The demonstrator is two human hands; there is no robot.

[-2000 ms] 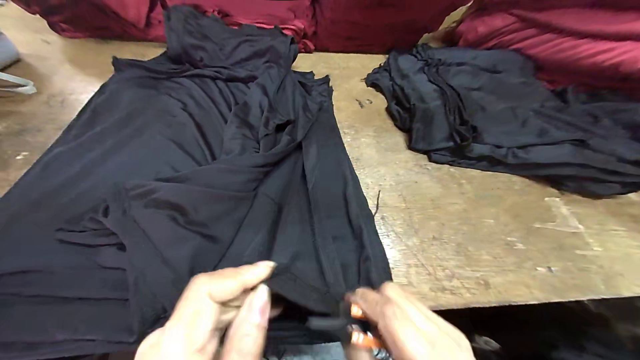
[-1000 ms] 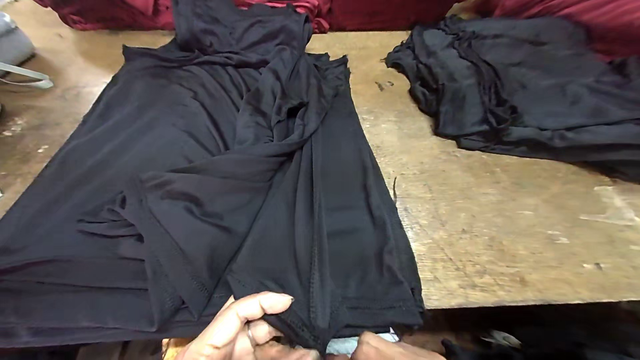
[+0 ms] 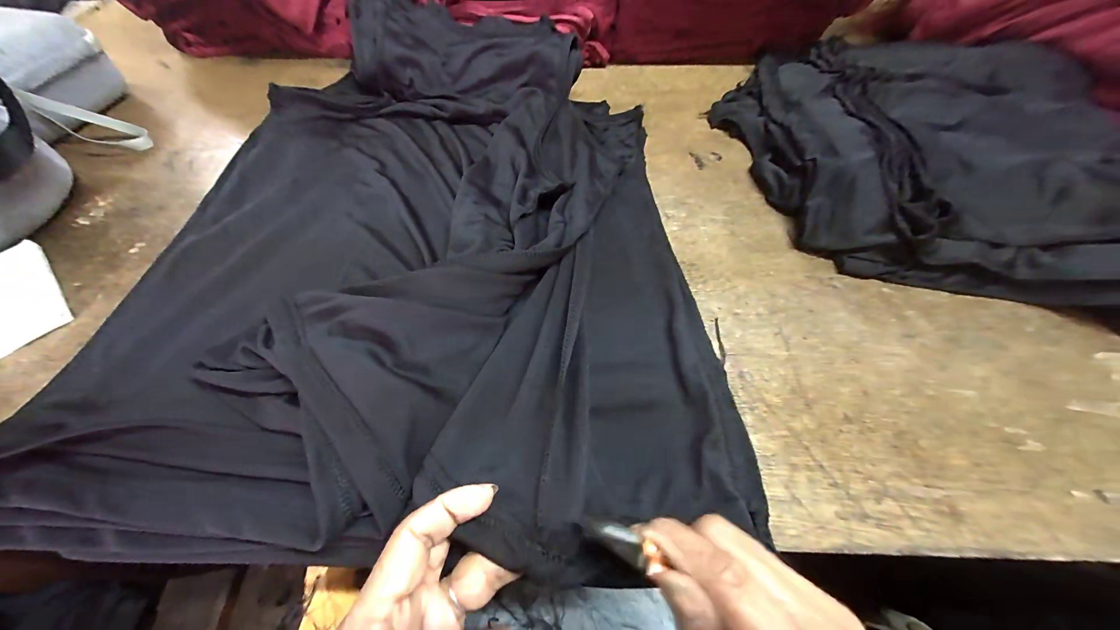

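Note:
A black garment (image 3: pixel 385 227) of thin knit fabric lies spread over the wooden table, with folds across its middle and its hem at the front edge. My left hand (image 3: pixel 437 560) pinches the hem between thumb and fingers, low in the centre. Just right of it, my right hand (image 3: pixel 735 577) is closed around a small metal cutting tool with orange on its handle (image 3: pixel 652 556), probably thread snips. The blurred blades (image 3: pixel 617 535) touch or nearly touch the hem near the seam.
A pile of black fabric (image 3: pixel 945 175) lies on the wooden table (image 3: pixel 875 402) at the right. Dark red cloth (image 3: pixel 735 31) lines the far edge. Grey rolled material (image 3: pixel 61 74), a pale strap (image 3: pixel 96 131) and a white piece (image 3: pixel 31 297) sit at the left.
My right hand, low at the bottom edge a second ago, has come up beside the hem with the snips showing. My left hand still holds the hem.

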